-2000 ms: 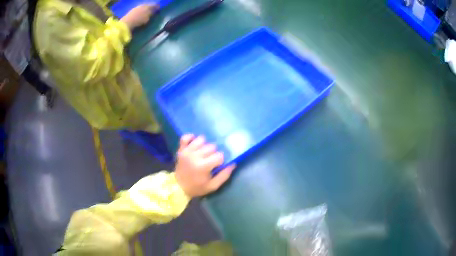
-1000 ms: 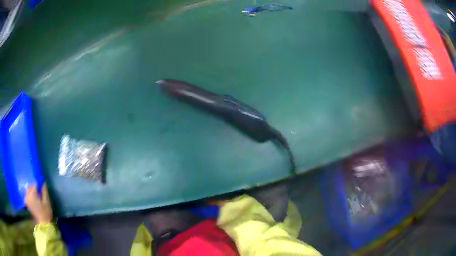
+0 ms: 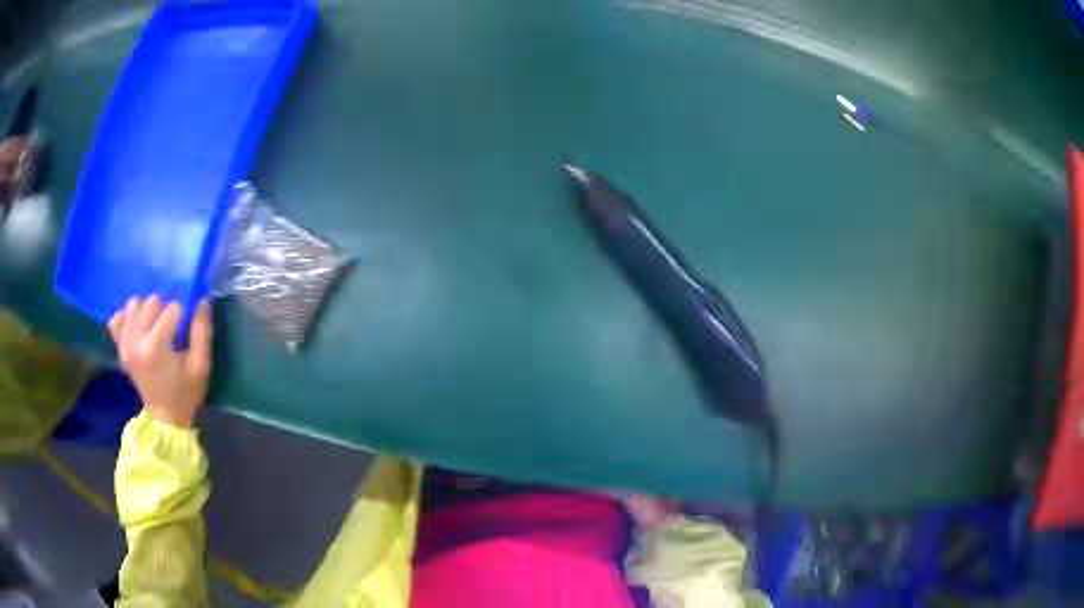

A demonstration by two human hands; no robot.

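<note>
An empty blue tray (image 3: 178,154) lies on the green bench at the left. My left hand (image 3: 166,356) grips its near edge, fingers over the rim. A clear bag of small grey parts (image 3: 283,267) lies against the tray's right side, and its left end is partly hidden there. A black corded electric screwdriver (image 3: 684,297) lies right of the middle, tip pointing up and left, its cable running over the near edge. My right hand is not visible; a pale yellow sleeve shows at the bottom edge.
A small blue-and-white cord end (image 3: 854,113) lies toward the back right. A red-orange box (image 3: 1064,392) stands at the right edge. A blue crate with clear bags (image 3: 856,552) is below the bench. Another person's yellow sleeve (image 3: 36,386) and a dark object show at far left.
The view has swung right from the tray, then partly back left. My left hand has kept hold of the tray, which now meets the bag; a second ago there was a gap between them.
</note>
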